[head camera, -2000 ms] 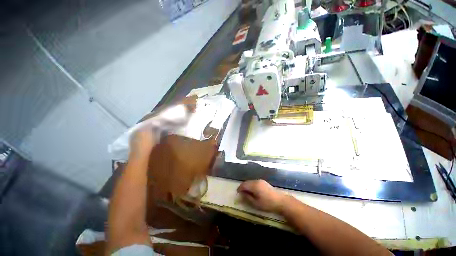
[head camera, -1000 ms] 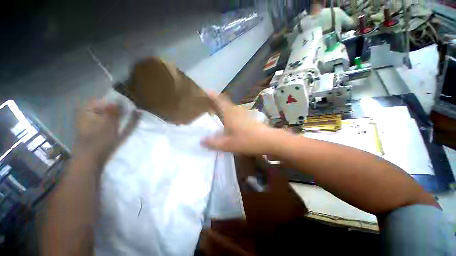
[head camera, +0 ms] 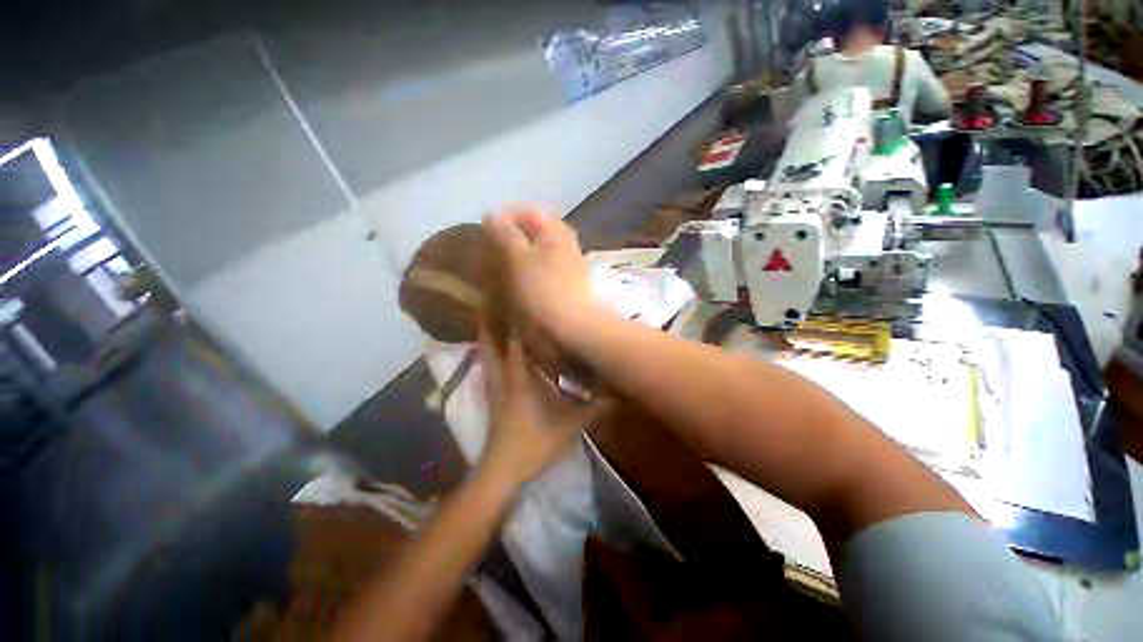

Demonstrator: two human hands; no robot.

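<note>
A brown cloth piece [head camera: 439,286] with white cloth [head camera: 552,514] attached is held up left of the machine, bunched between my hands. My right hand [head camera: 539,263] is closed on the upper part of the brown cloth. My left hand [head camera: 533,414] is just below it, gripping the cloth lower down; its fingertips are partly hidden. More brown and white cloth hangs down below my hands.
The white sewing machine head [head camera: 783,251] stands right of my hands, with a yellow clamp frame [head camera: 840,339] under it. A white sheet [head camera: 1034,426] lies on the dark bed plate [head camera: 1109,464]. A person [head camera: 877,69] is behind the machine. A pale wall [head camera: 501,201] is at the left.
The brown and white cloth was lifted from the left of the table, spread out, then gathered. My hands have come together on it. The view has turned left, and a person now shows behind the machine.
</note>
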